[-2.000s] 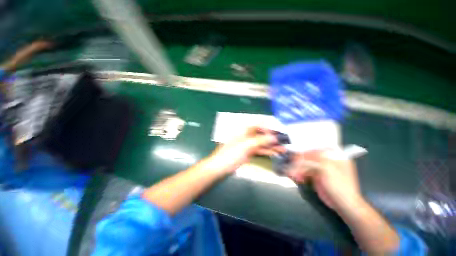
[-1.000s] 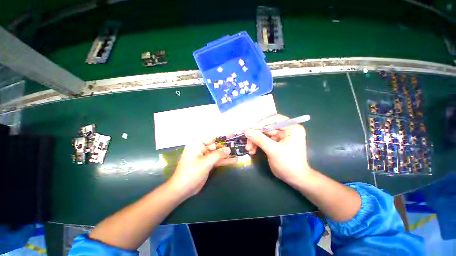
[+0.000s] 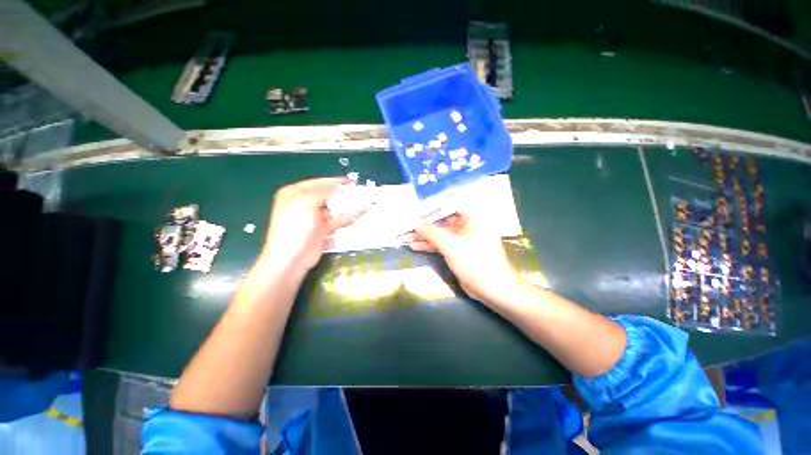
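Observation:
My left hand (image 3: 298, 222) is over the left part of the white sheet (image 3: 382, 227). Small pale, silvery bits show at its fingertips; whether they are a held board is unclear against the white. My right hand (image 3: 467, 253) is over the sheet's right part, fingers bent. A thin pale edge shows by its fingers; I cannot tell if it is the slim tool. The blue bin (image 3: 487, 124) stands at the sheet's far edge, holding several small white pieces (image 3: 458, 158). Yellow tape pieces (image 3: 342, 286) lie on a glossy clear sheet nearer me.
Silver and dark boards (image 3: 203, 247) lie at left, with a small white piece (image 3: 250, 228) beside them. A clear tray of orange-copper parts (image 3: 722, 267) lies at right. Beyond the pale rail (image 3: 587, 133), carriers (image 3: 492, 62) and a loose board (image 3: 287, 100) sit on the green belt.
My hands have moved apart, the left one left and up. The dark board between them and the pen-like tool past my right hand no longer show clearly. More yellow tape pieces are uncovered.

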